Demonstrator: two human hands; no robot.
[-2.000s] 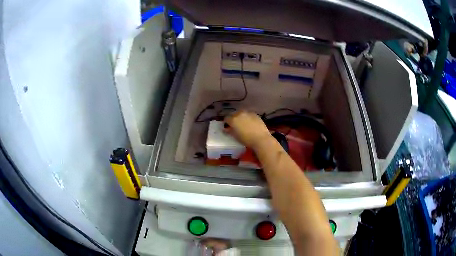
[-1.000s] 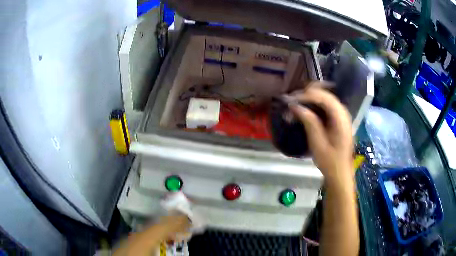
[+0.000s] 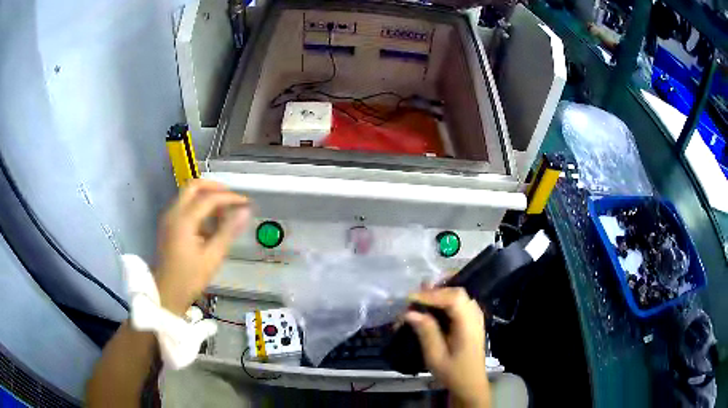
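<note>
My right hand [image 3: 451, 339] holds the black headphones [image 3: 499, 271] low in front of the chamber's front panel; the hand hides part of them. A clear plastic bag [image 3: 351, 291] spreads left from that hand, over the panel and the keyboard [image 3: 359, 347]. My left hand [image 3: 199, 231] is raised at the left of the panel, blurred, with thumb and fingers apart and nothing seen in it. A white cloth or band [image 3: 160, 315] is around the left wrist. The chamber [image 3: 359, 185] is open, with a white block [image 3: 306, 124] on the left and a red mat [image 3: 371, 131] inside.
Green buttons [image 3: 270, 234] are on the front panel, with the red one behind the bag. A white and yellow control pad [image 3: 274, 335] lies below. Yellow-and-black bars [image 3: 544, 185] stand at the corners. At right are a blue tray [image 3: 638, 311] of small parts and clear plastic [image 3: 607, 147].
The headphones have come out of the chamber, down to the front in my right hand. The clear bag now spreads before the panel. My left hand has risen. The view has shifted downward and right.
</note>
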